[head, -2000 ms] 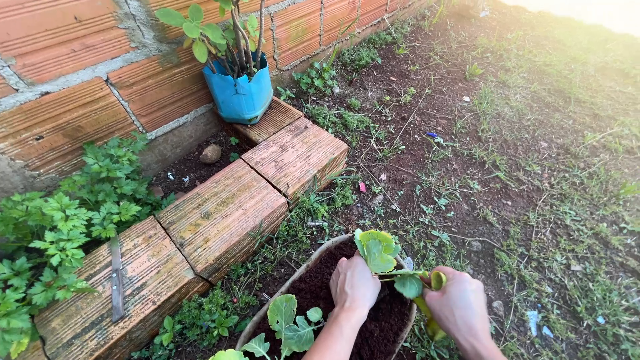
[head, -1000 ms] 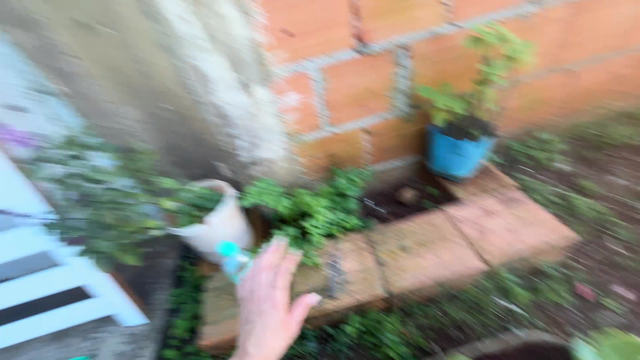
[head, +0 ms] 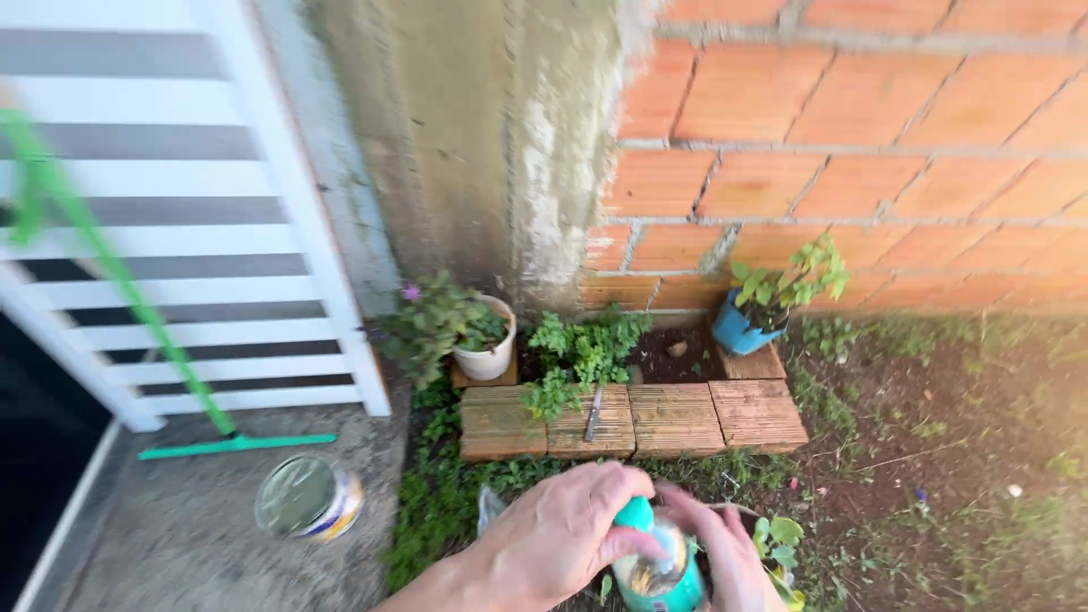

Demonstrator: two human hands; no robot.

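At the bottom centre, my left hand (head: 565,527) closes its fingers on a small teal cap or knob, at the top of a clear and teal container (head: 667,586). My right hand (head: 722,552) rests against the container's right side; its exact hold is partly hidden. Behind my right hand, a round planter (head: 738,512) shows its rim, with a leafy seedling (head: 780,540) at its right side. A knife (head: 593,414) lies on the brick edging (head: 676,421) beyond my hands.
A blue pot (head: 741,327) and a white pot (head: 486,357) hold plants by the wall. Leafy herbs (head: 591,348) grow behind the bricks. At left are an open tin can (head: 310,501), a green squeegee (head: 238,444) and a white slatted gate (head: 204,255).
My hands have left the seedling in the planter, and both are now at the teal container. One second ago one hand reached out near a teal-topped object. The view has swung left.
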